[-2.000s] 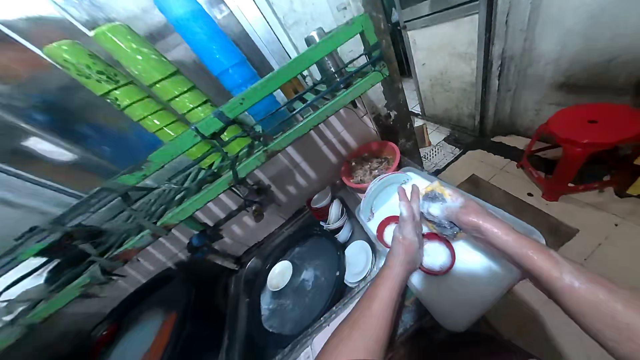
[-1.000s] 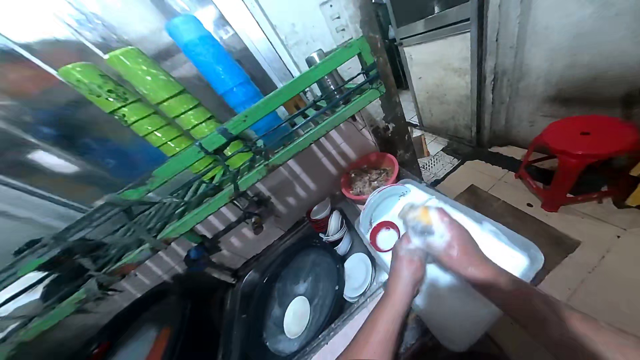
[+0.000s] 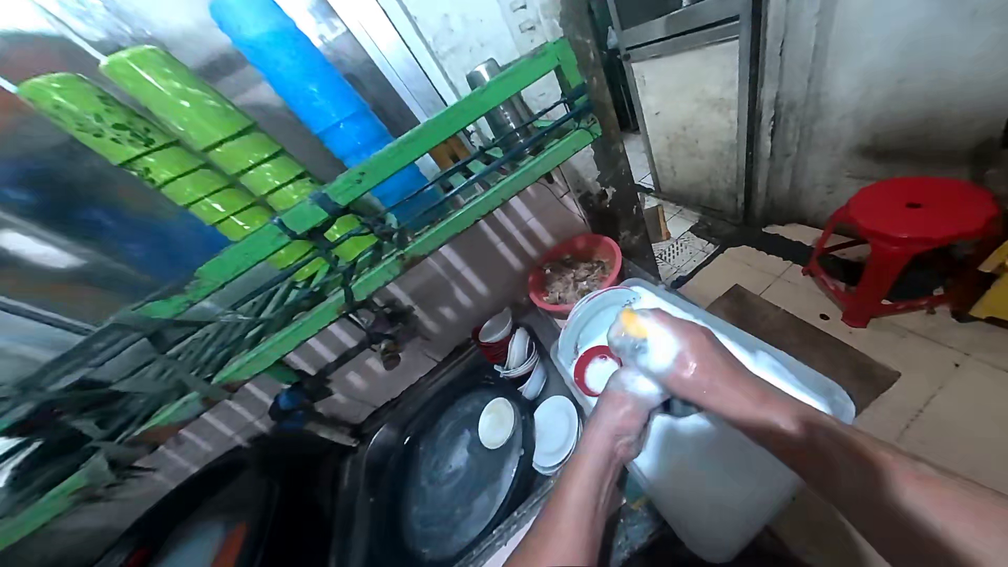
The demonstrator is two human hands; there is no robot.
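Note:
My right hand [image 3: 683,352] is covered in suds and closed around a yellow sponge [image 3: 632,324] with some greyish, foamy material. Just below it, my left hand [image 3: 628,409] is also foamy and touches the same bundle; what its fingers grip is hidden by foam. Both hands are over a whitish plastic tub [image 3: 720,480] of suds. Beside them in the tub lie a red-rimmed bowl [image 3: 596,370] and a larger pale bowl [image 3: 585,321].
Left of the tub, a black basin [image 3: 461,472] of water holds a floating pale dish [image 3: 497,423]. Stacked plates [image 3: 555,431] and bowls [image 3: 518,350] stand between. Beyond are a red basin of scraps [image 3: 542,287], a green rack [image 3: 472,94] and a red stool [image 3: 917,209].
My hands have come together over the tub around the sponge; two seconds ago the left palm was flat and open. One of the two red bowls seen then is no longer visible.

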